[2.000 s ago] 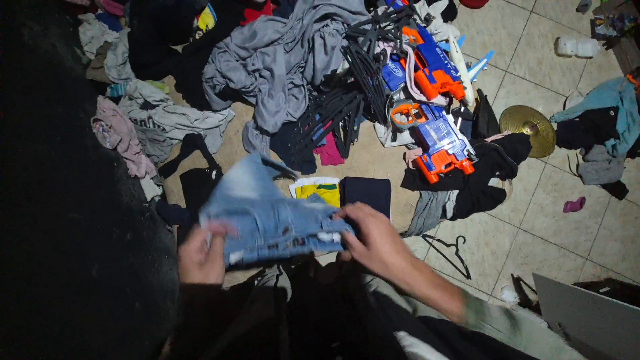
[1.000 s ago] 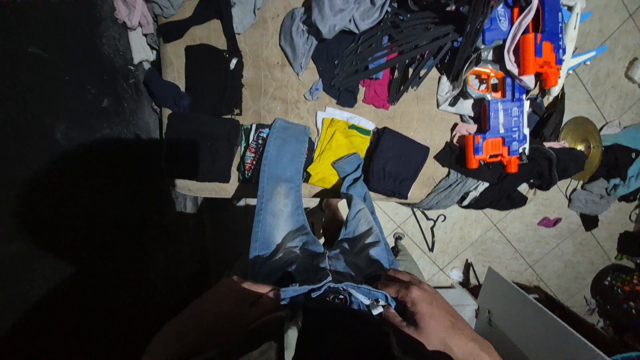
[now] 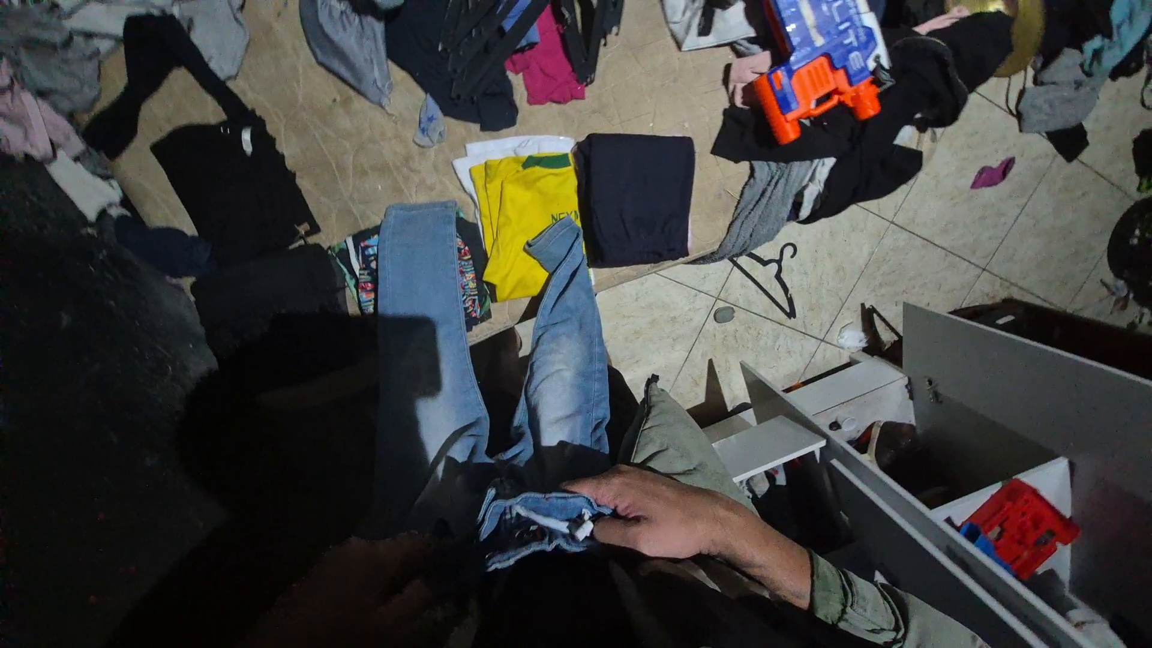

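Observation:
Blue denim jeans point(image 3: 567, 369) lie across my lap, waistband toward me and both legs stretching away over the edge of a beige padded surface. My right hand point(image 3: 661, 517) grips the waistband at its right side, beside a white tag. In deep shadow at the lower left, my left hand point(image 3: 387, 576) is only faintly visible, and its fingers cannot be made out. Beyond the jeans lie a yellow shirt point(image 3: 522, 216), a folded dark navy garment point(image 3: 636, 200) and a patterned garment point(image 3: 470, 270), partly covered by a jean leg.
A blue and orange toy blaster point(image 3: 823, 67) rests on heaped clothes at the upper right. A black hanger point(image 3: 774, 281) lies on the tiled floor. White furniture panels point(image 3: 1008, 405) stand at the lower right, with a red plastic case point(image 3: 1021, 526) among them. Black clothes point(image 3: 229, 193) lie at the left.
The jeans were bunched between both hands two seconds ago; now their legs hang extended away from me. My left hand has passed into shadow. The view has shifted closer to the folded clothes.

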